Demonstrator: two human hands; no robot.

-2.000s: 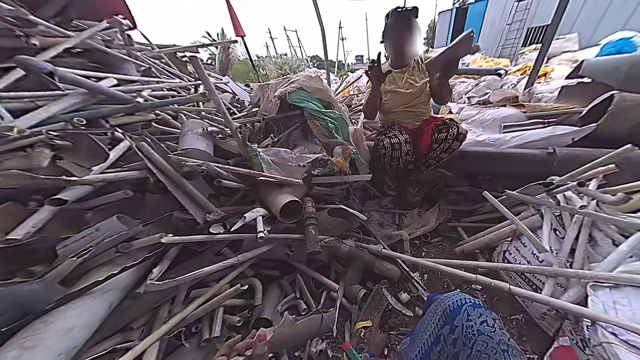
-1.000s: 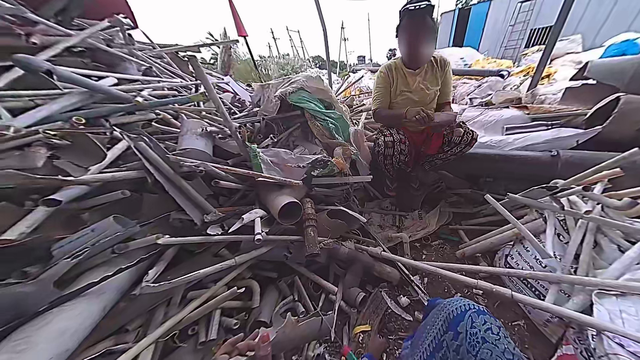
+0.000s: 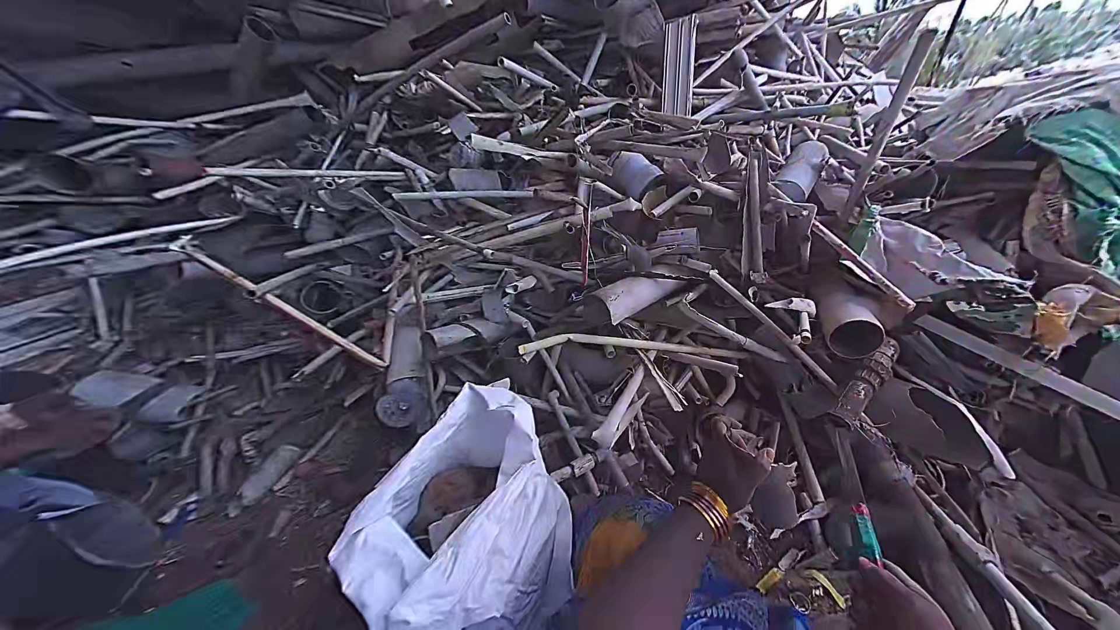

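My left hand [image 3: 737, 459], with several bangles at the wrist, is at the lower centre with its fingers curled among pipe scraps. A flat, broken grey-brown piece [image 3: 775, 500] lies against its fingers; whether they grip it is unclear. Toward the lower right, my right hand [image 3: 899, 597] holds the end of a green and red handle [image 3: 866, 535]; a dark, narrow blade seems to extend from it toward the pile. Left of my left forearm stands an open white woven sack [image 3: 512, 547] with brownish pieces inside. A brown jointed pipe piece [image 3: 868, 381] lies above the tool.
A heap of broken plastic pipes [image 3: 630, 350] spreads ahead, with long pieces sticking out. A wide grey pipe [image 3: 853, 325] opens toward me. Green sheeting [image 3: 1085, 166] lies at the right. Another person's hand [image 3: 52, 424] is at the far left, blurred.
The view has swung left and down. The white sack and another person's hand are now in view; the seated person is out of view. More of both my hands shows than before.
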